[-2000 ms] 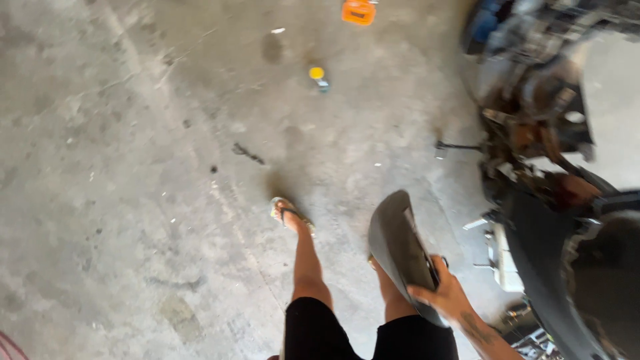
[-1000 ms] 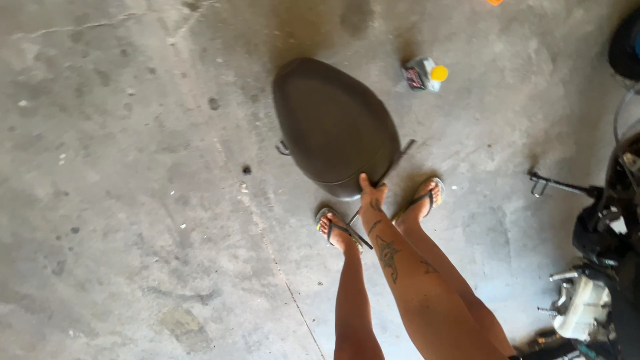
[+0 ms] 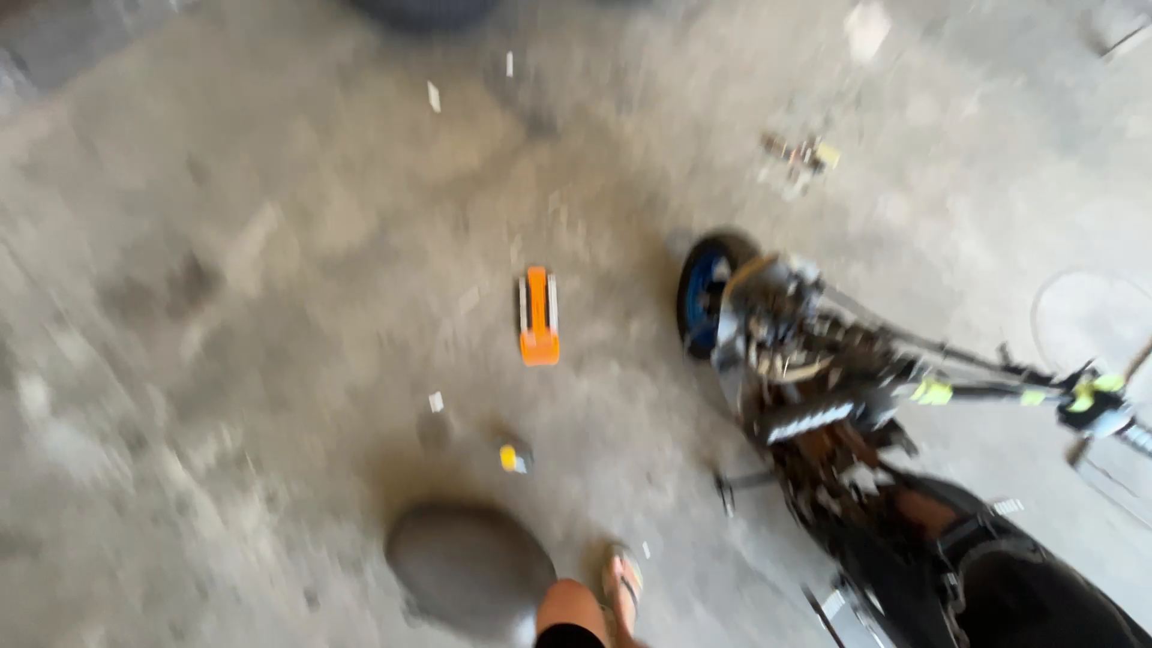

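Note:
A dark, rounded motor scooter seat [image 3: 472,571] is low in the head view, left of my bent knee and my foot in a flip-flop. Whether it rests on the floor or is held from below the frame cannot be told. Neither my left hand nor my right hand shows. On the right stands a partly stripped scooter [image 3: 810,396] with a blue-rimmed wheel [image 3: 706,297], bare mechanical parts and a black rear body. The whole view is blurred.
An orange tool or holder [image 3: 539,346] lies on the concrete floor, with a small yellow-capped bottle [image 3: 514,458] below it. Small parts [image 3: 799,157] lie at upper right. A pedal or lever [image 3: 725,493] sticks out from the scooter's side. A dark round object [image 3: 427,11] is at the top edge.
The hand that gripped the seat in both earlier frames is out of view. The seat now shows at the bottom edge. The view has swung to take in more floor and the scooter.

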